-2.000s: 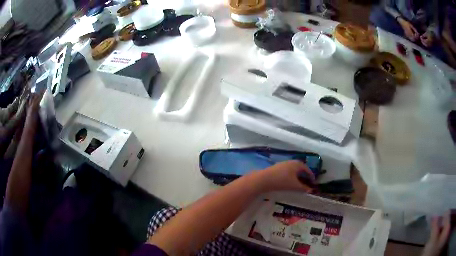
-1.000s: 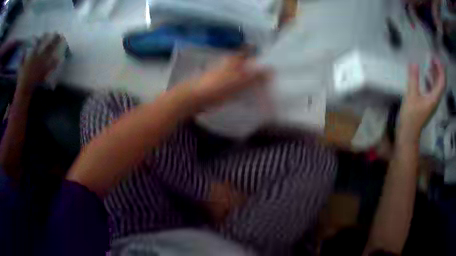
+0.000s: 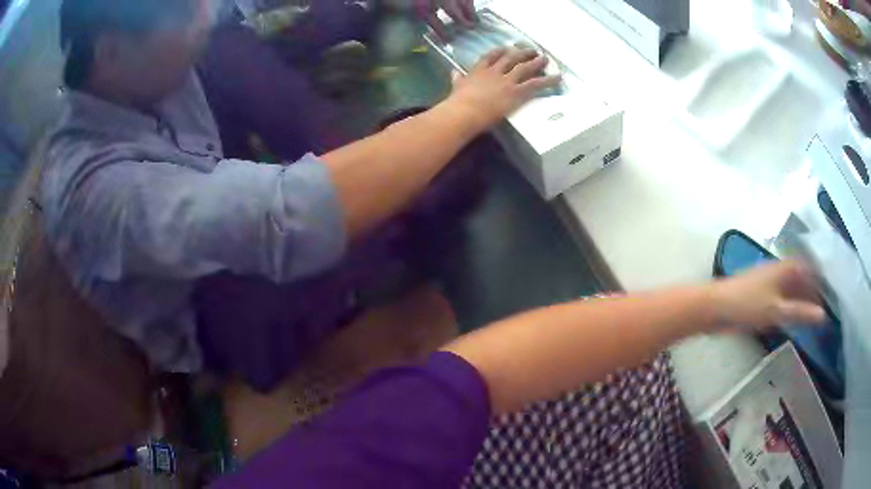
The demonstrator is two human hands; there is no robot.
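Note:
My left hand (image 3: pixel 769 296) reaches in from the bottom over the blue-faced mirror dash cam (image 3: pixel 740 256), which lies on the table at the right. The hand is blurred, its fingers look apart, and I see nothing held in it. It hides the middle of the mirror. Below the mirror, an open white retail box (image 3: pixel 711 427) shows a red, black and white printed leaflet (image 3: pixel 767 449) inside. The frame's edge cuts off this box. My right hand is not in view.
A seated neighbour in a grey-blue shirt (image 3: pixel 181 205) rests a hand on a white retail box (image 3: pixel 573 143) at the table edge. A white oblong frame (image 3: pixel 735 95) lies beyond. White inserts (image 3: pixel 845 205) stand at the right. My checkered lap is below.
The view has swung left, bringing the neighbour into sight and moving the mirror and leaflet box to the right edge. My left hand is now over the mirror.

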